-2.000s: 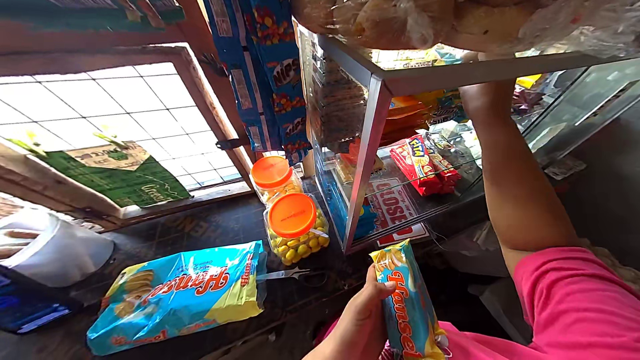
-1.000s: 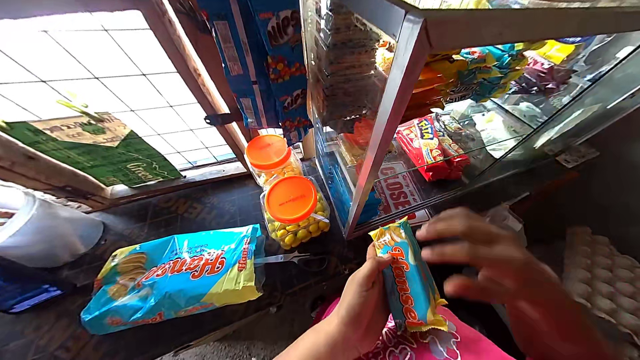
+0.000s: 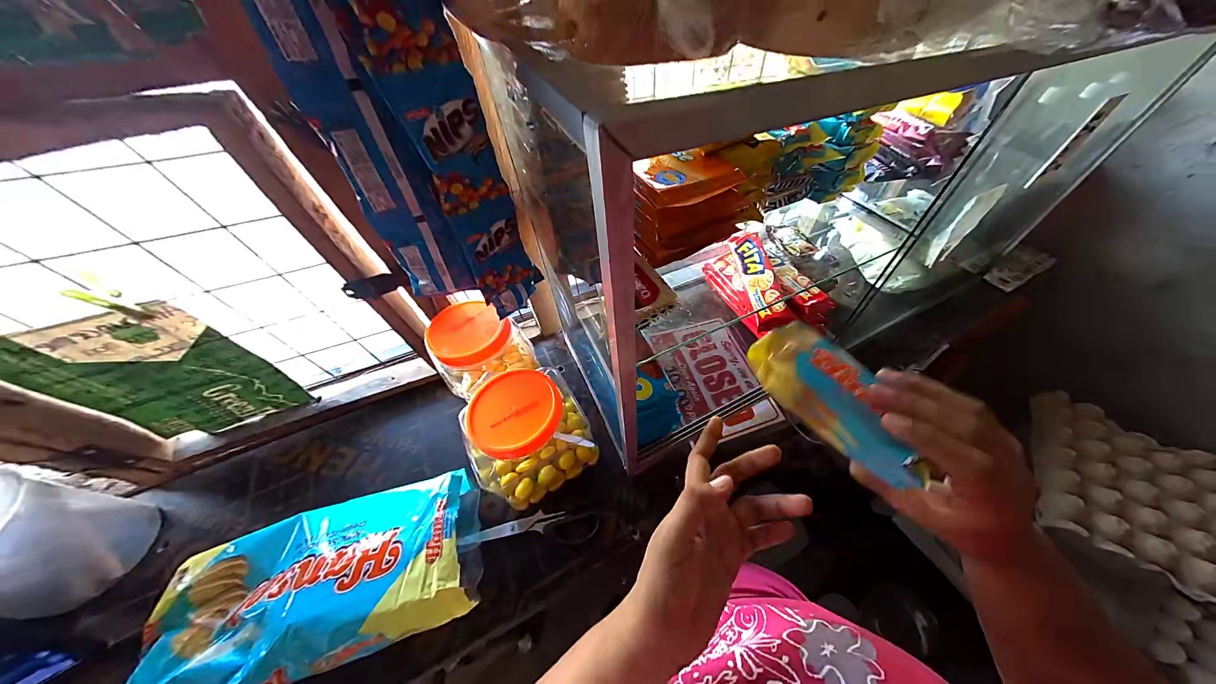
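My right hand grips a blue and yellow biscuit pack, slightly blurred, in front of the glass display case's opening. To its left, my left hand holds nothing, its fingers spread. Inside the case, red Fita biscuit packs lie on the lower glass shelf just beyond the held pack. A large blue and yellow Hansel biscuit bag lies flat on the dark counter at the lower left. Scissors lie between that bag and my left hand.
Two clear jars with orange lids stand beside the case's metal frame. Nips packs hang behind them. Egg trays are stacked at right. A white container stands at far left, below a gridded window.
The biscuit pack was in my left hand and is now in my right, farther right and nearer the case. Two seconds ago my right hand was reaching into the case.
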